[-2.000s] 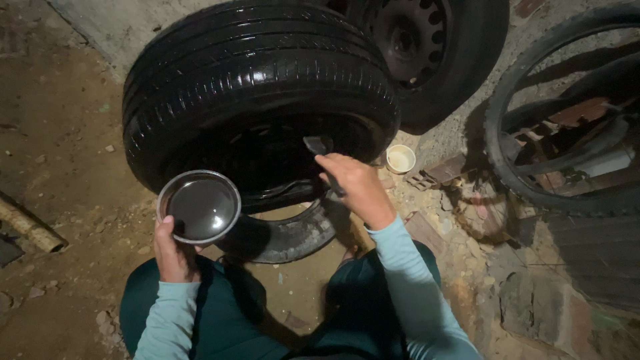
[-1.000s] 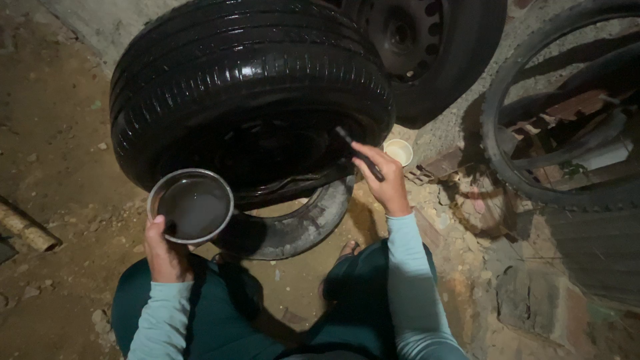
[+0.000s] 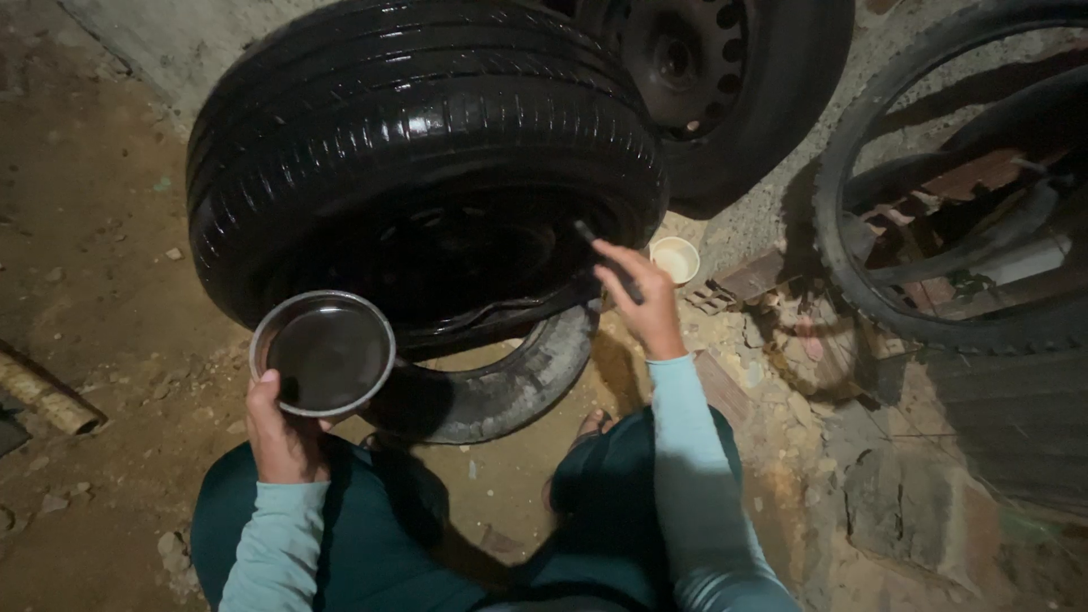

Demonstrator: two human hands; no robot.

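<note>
My left hand (image 3: pixel 285 438) holds a round bowl (image 3: pixel 326 354) of dark liquid by its near rim, just in front of a large car tire. That tire (image 3: pixel 416 127) is black, glossy and wet-looking, tilted so its wheel side faces me. In my right hand (image 3: pixel 642 297) is a dark-handled brush (image 3: pixel 627 283), its far end over the right part of the tire's inner side; the tip is hard to make out in the shadow. Under the tire's near edge lies another tire (image 3: pixel 501 399), greyish and dusty.
A further wheel (image 3: pixel 765 93) leans behind at the right. Near it stand a small white cup (image 3: pixel 676 260) and a broken hollow brick (image 3: pixel 739 280). A thin knobbed tire (image 3: pixel 837 246) rests over rubble at far right. On the dirt at left lies a bamboo-like pole (image 3: pixel 51 395).
My right hand still has the brush at the tire's right side, and the brush's angle has changed over these frames. The bowl stays in my left hand.
</note>
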